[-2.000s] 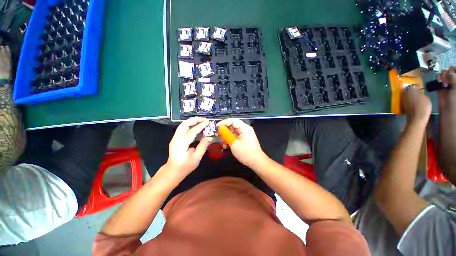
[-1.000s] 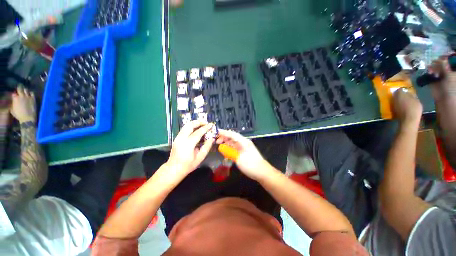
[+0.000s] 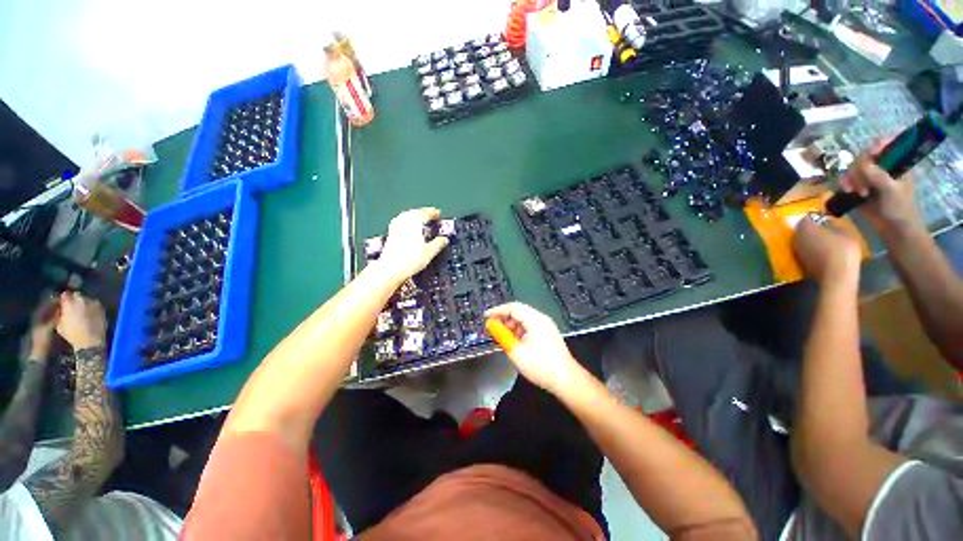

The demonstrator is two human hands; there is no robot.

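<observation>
My left hand [image 3: 410,245] is over the back left of the left black blister tray [image 3: 477,277]. Its thumb and fingers are around a dark spot beside a white-topped module [image 3: 447,227]; whether they grip a module is unclear. The hand hides several pockets. More white-topped modules [image 3: 411,318] sit in the tray's left columns; the right columns look dark. My right hand [image 3: 531,343] is just off the tray's front right corner, fingers curled with a short orange piece [image 3: 502,334] at them. The right blister tray [image 3: 618,248] holds a white-topped module [image 3: 534,205] in its back left corner.
Blue totes [image 3: 245,264] with dark parts stand left. A bottle [image 3: 350,85], a filled far tray [image 3: 472,76] and a white device [image 3: 567,44] are at the back. Loose dark parts [image 3: 702,137] lie right. Neighbours' hands are at both sides, one at an orange pouch [image 3: 776,238].
My left hand has moved from the table edge up to the left tray. My right hand has separated from it, orange piece still there. The view has tilted up, showing the far table.
</observation>
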